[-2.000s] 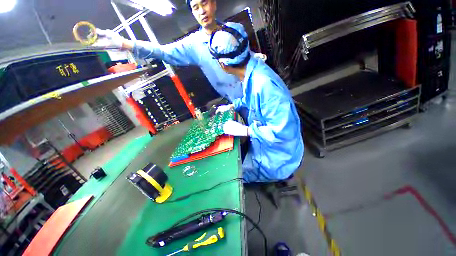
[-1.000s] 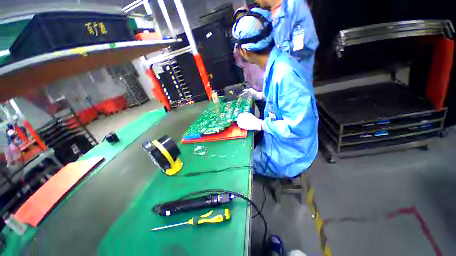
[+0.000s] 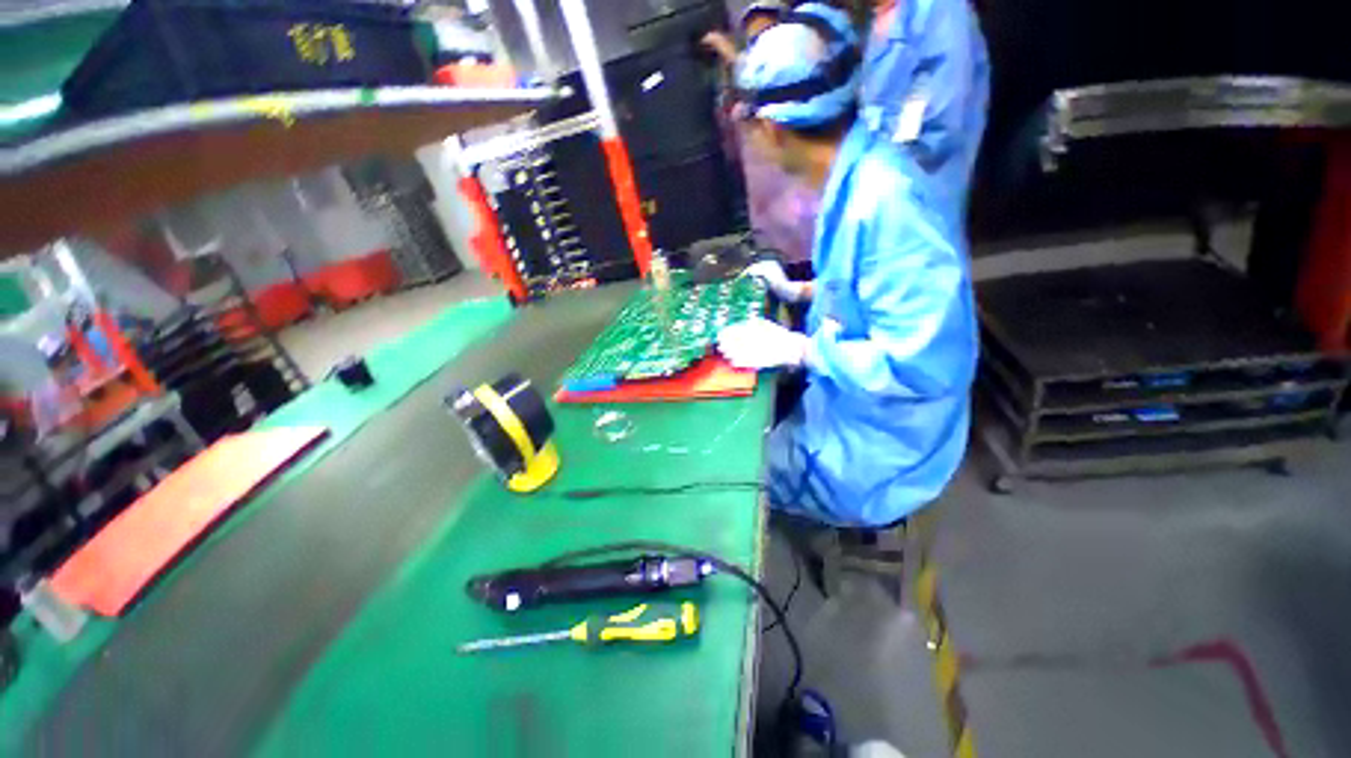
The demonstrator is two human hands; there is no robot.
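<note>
Neither of my hands is in the picture. Nearest in front of me on the green bench mat (image 3: 400,652) lie a black electric screwdriver (image 3: 593,581) with a black cord and, beside it, a yellow-and-black hand screwdriver (image 3: 645,625) with its thin shaft pointing left. Beyond them stands a black reel (image 3: 489,422) with a yellow band and foot. Loose pale wire (image 3: 614,427) lies behind it. Farther off, a green circuit board (image 3: 667,333) lies over a red-orange sheet (image 3: 696,384), with a seated person's white-gloved hand (image 3: 763,344) at its edge.
The seated person (image 3: 889,326) in a blue smock is at the bench's right side; another person stands behind. A metal cart (image 3: 1141,319) is at right. An orange sheet (image 3: 185,518) and small black object (image 3: 353,373) lie across the bench. A shelf (image 3: 297,111) holds a black tote (image 3: 245,52).
The view has turned right. The standing person's outstretched arm and the yellow ring in that hand have gone from view. The tools and reel keep their places on the bench.
</note>
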